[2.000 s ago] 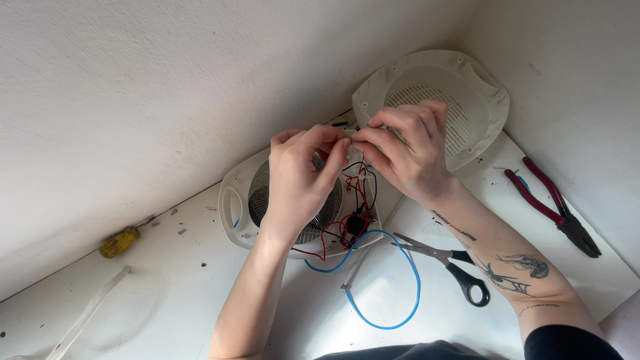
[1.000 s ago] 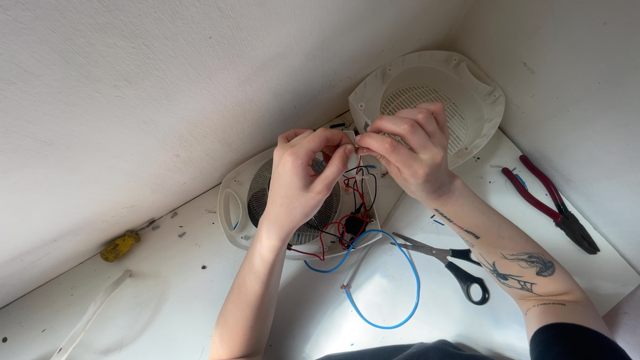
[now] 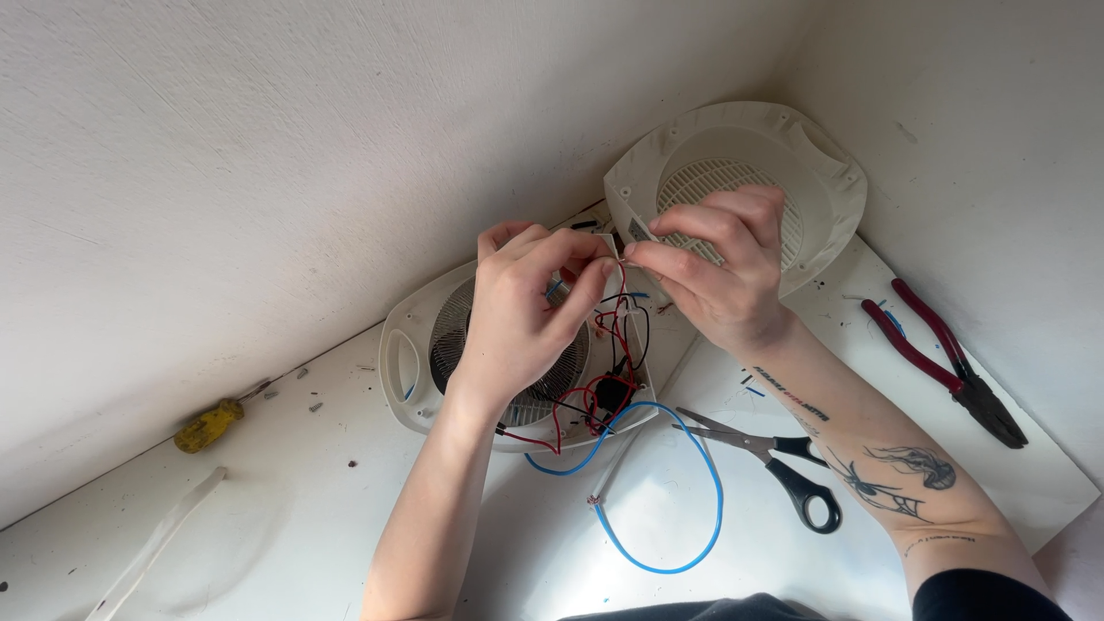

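My left hand (image 3: 539,302) pinches a thin red wire (image 3: 623,280) between thumb and index finger, above the opened fan heater body (image 3: 414,418). Close to its right, my right hand (image 3: 720,267) has thumb and index finger at the wire's end; whether they grip it cannot be told. Below the hands, red and black wires run to a black component (image 3: 613,392) in the heater's right side. A blue wire (image 3: 720,492) loops over the table in front, beside a grey cable (image 3: 617,470) with frayed copper at its end. Part of the round metal coil (image 3: 448,332) is hidden by my left hand.
The heater's grille cover (image 3: 837,207) lies behind, near the wall corner. Scissors (image 3: 759,444) with black handles lie partly open by my right forearm, red-handled pliers (image 3: 957,371) farther right. A yellow-handled screwdriver (image 3: 210,425) and a clear strip (image 3: 159,543) lie left. Wire scraps dot the table.
My right hand's index finger and thumb have spread apart and the hand has shifted slightly away from my left hand. My left hand stays in nearly the same place.
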